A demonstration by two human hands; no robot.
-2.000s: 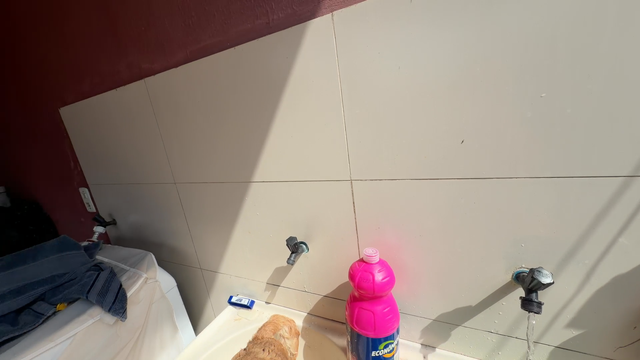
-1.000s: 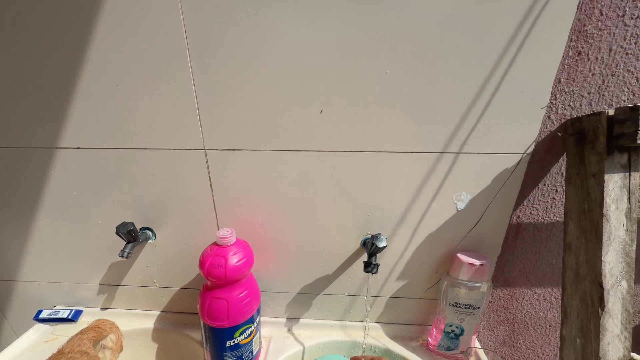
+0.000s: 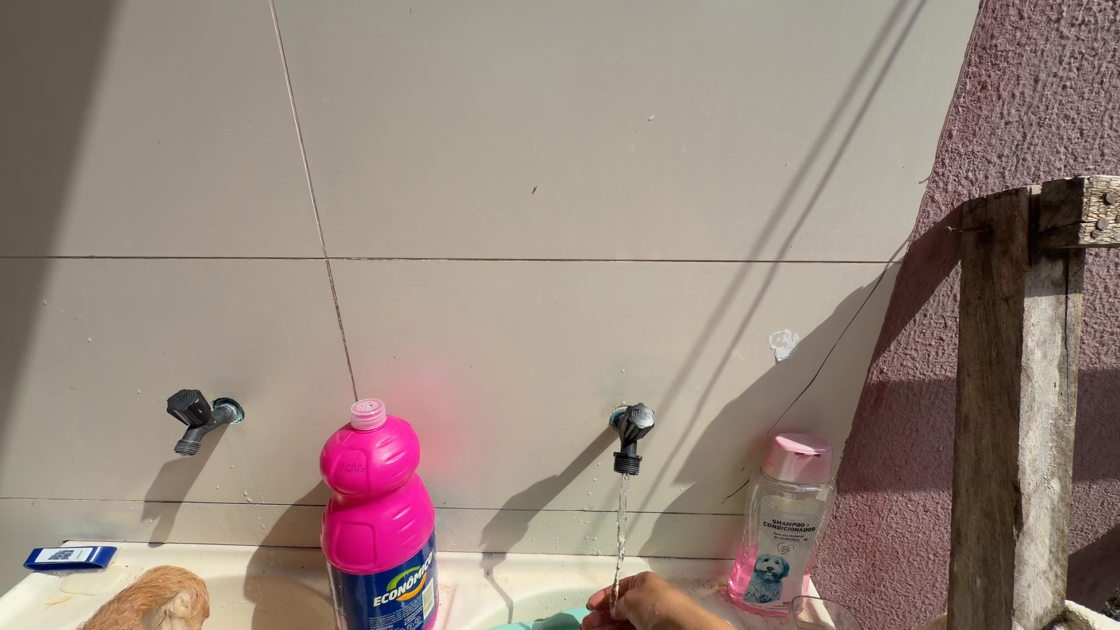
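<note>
My right hand [image 3: 652, 604] reaches in at the bottom edge, its fingertips under the thin stream of water from the black plastic tap [image 3: 630, 436]. A light green thing [image 3: 560, 620] lies beside the fingers, mostly cut off by the frame; whether the fingers grip anything cannot be made out. My left hand is out of view. A pink plastic bottle [image 3: 376, 525] with a blue label stands on the ledge of the white sink [image 3: 468, 569]. At the right is a clear pet shampoo bottle [image 3: 781, 525] with pink liquid.
A second black tap [image 3: 201, 420] is on the tiled wall at the left. Below it lie a small blue-and-white item [image 3: 70, 557] and a wet, orange-brown furry thing [image 3: 153, 599] in the basin. A weathered wooden post [image 3: 1015, 394] rises at the right before the rough pink wall.
My right hand has come into view under the running tap. The view has swung right since two seconds ago, away from the cloth-topped thing at the left.
</note>
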